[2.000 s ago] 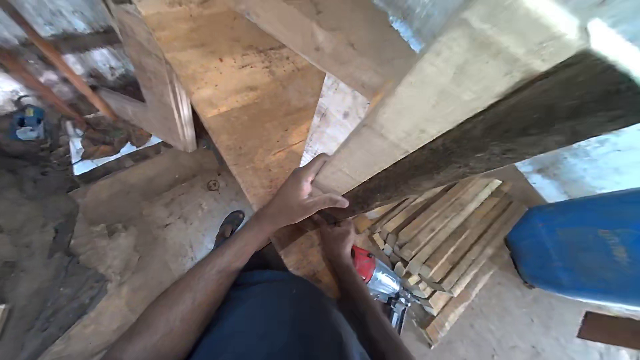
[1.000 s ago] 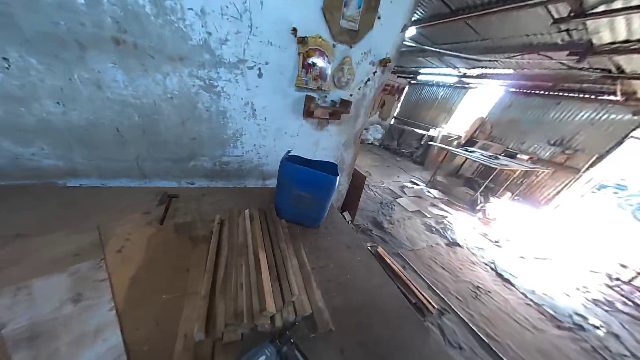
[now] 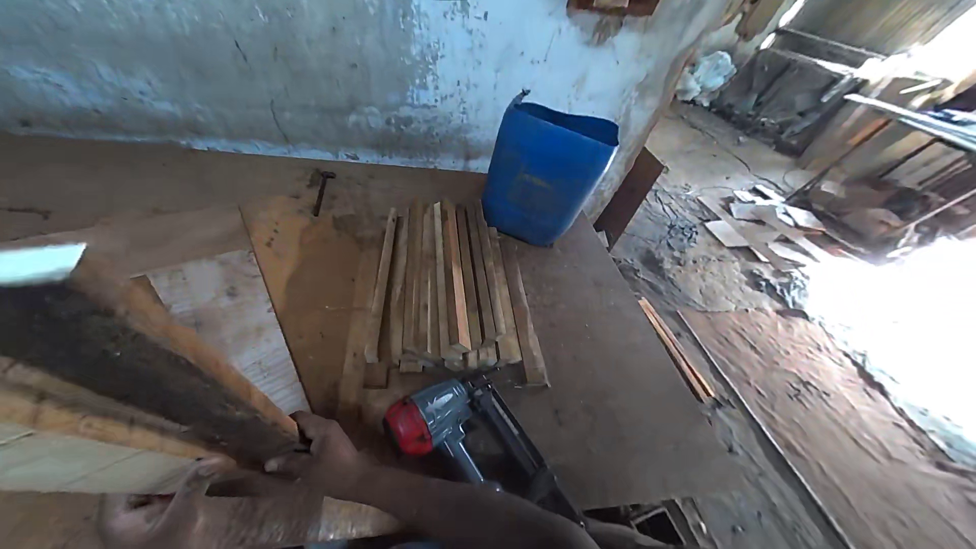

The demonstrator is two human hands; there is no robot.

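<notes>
My right hand grips the near end of a long wooden piece with a dark, dirty face, which reaches away to the left edge. Lower and to the left, my left hand holds the same piece near its pale lower side; part of its fingers is hidden. To the right of my right hand a nail gun with a red cap lies on the table, partly hidden by my forearm. Just beyond it is a pile of wooden strips.
A cut-open blue plastic container stands at the wall behind the strips. A hammer lies near the wall, and a pale board lies on the left. The table's right edge borders a floor with loose strips and scraps.
The view has swung widely. Both hands were at the end of the wooden piece two seconds ago and are on it now; one second ago neither hand was in view.
</notes>
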